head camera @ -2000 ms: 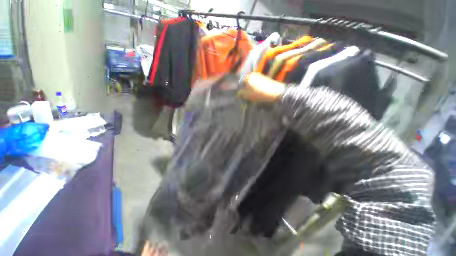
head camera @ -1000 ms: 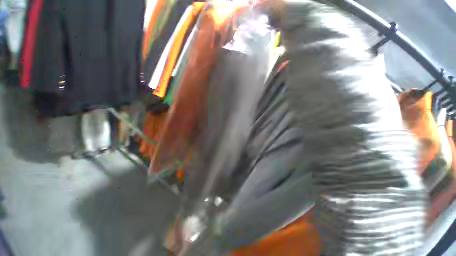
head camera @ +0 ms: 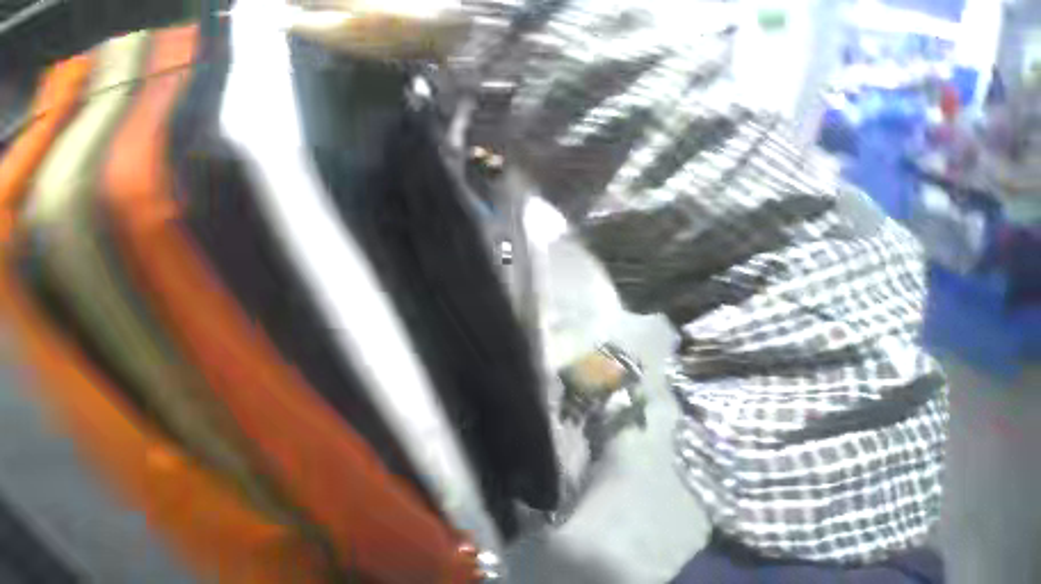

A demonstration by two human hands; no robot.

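A row of hanging garments fills the left and centre, badly blurred. A black jacket [head camera: 457, 308] hangs nearest my right arm, beside a white garment [head camera: 331, 262] and an orange one [head camera: 217, 331]. My right hand [head camera: 382, 25] is at the top edge, level with the tops of the garments; its fingers are too blurred to show whether they grip anything. My right arm, in a black-and-white checked sleeve, crosses the upper right. My left hand is not in view.
A greenish-beige garment [head camera: 91, 217] hangs among the orange ones at far left. Grey floor [head camera: 639, 502] shows below the arm, with a small unclear object near the black jacket's lower edge. Blurred blue things [head camera: 970, 302] stand at far right.
The view has swung right along the hanging garments. My right hand has moved from the dark bagged garment's top to the top of the row. My left hand's fingertips, seen earlier, are gone.
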